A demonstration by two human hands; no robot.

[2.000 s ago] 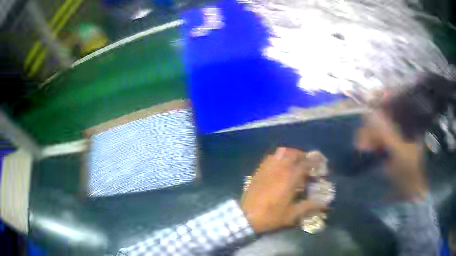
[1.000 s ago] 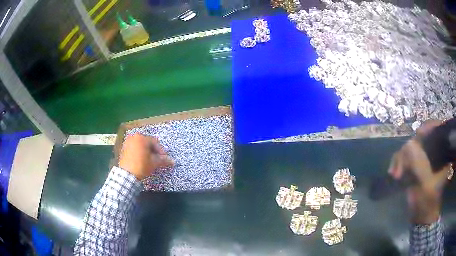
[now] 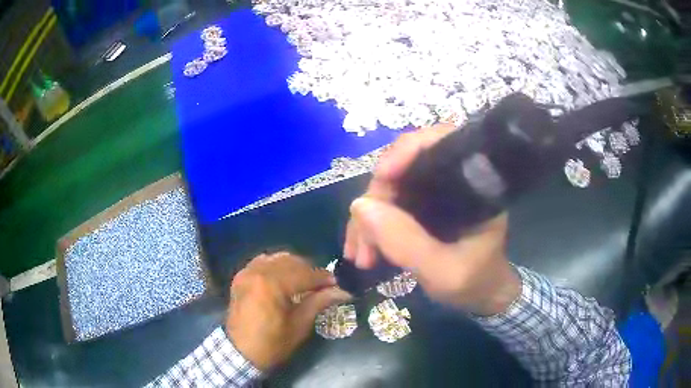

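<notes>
My right hand point(image 3: 436, 246) holds the thick black electric screwdriver point(image 3: 473, 170), tilted, its tip down to the left. My left hand point(image 3: 276, 303) is on the dark green bench with fingertips pinched right at the screwdriver tip; what they pinch is too small and hidden to tell. White socket inserts lie around the tip: one point(image 3: 336, 322) beside my left fingertips, one point(image 3: 389, 320) to its right, and one point(image 3: 398, 283) partly under my right hand. Others may be hidden by the hands.
The brown screw tray point(image 3: 136, 261) full of screws is at the left. A blue sheet point(image 3: 250, 114) lies behind, with a few inserts point(image 3: 206, 51). A large pile of inserts point(image 3: 447, 61) fills the far side. Several loose inserts point(image 3: 604, 155) lie at the right. The green belt point(image 3: 91, 129) is far left.
My left hand has left the screw tray and come to the inserts. My right hand has brought the screwdriver in over them. The view has shifted to the right.
</notes>
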